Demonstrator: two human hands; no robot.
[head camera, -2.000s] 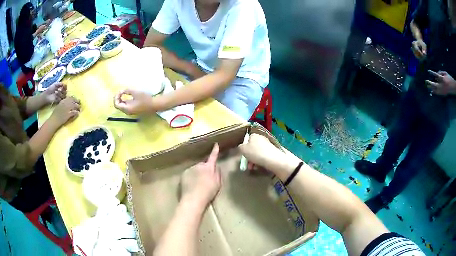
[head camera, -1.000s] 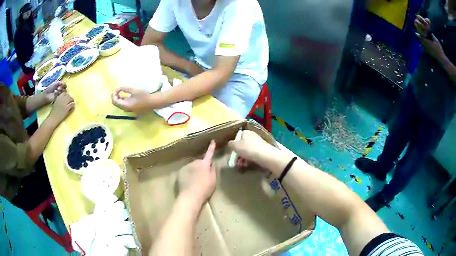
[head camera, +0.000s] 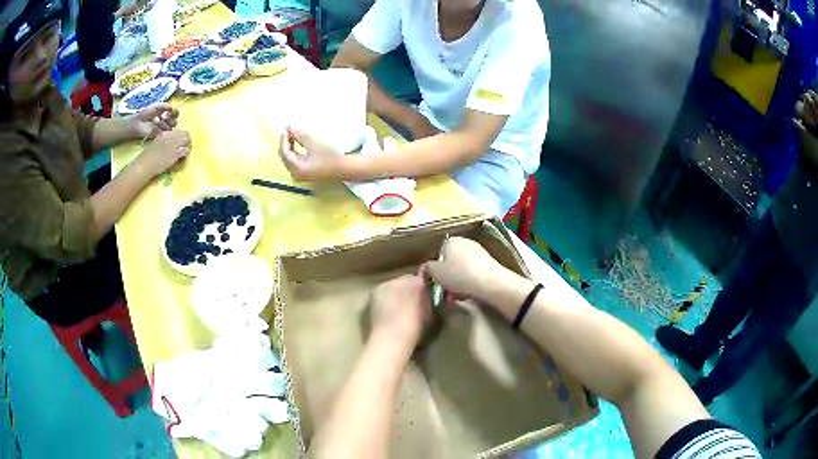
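My left hand (head camera: 399, 305) and my right hand (head camera: 466, 271) meet over the far part of a shallow brown cardboard box (head camera: 350, 403). My right hand holds a small pale part (head camera: 438, 294), mostly hidden by its fingers. My left fingertips are at the part, and whether they grip anything is hidden. A pale round bowl (head camera: 170, 257) of black parts (head camera: 202, 229) stands left of the box. A cream tub (head camera: 231, 291) sits beside the bowl.
White gloves (head camera: 224, 390) lie left of the box, and another (head camera: 391, 192) lies beyond it. A black stick (head camera: 282, 186) lies on the yellow table (head camera: 143, 305). Two people sit at the table. Plates of small parts (head camera: 212, 74) stand at the far end. Another person stands at right.
My left hand has moved right to meet my right hand, and its pointing index finger has come down to the part. The view has shifted, so the table sits further right.
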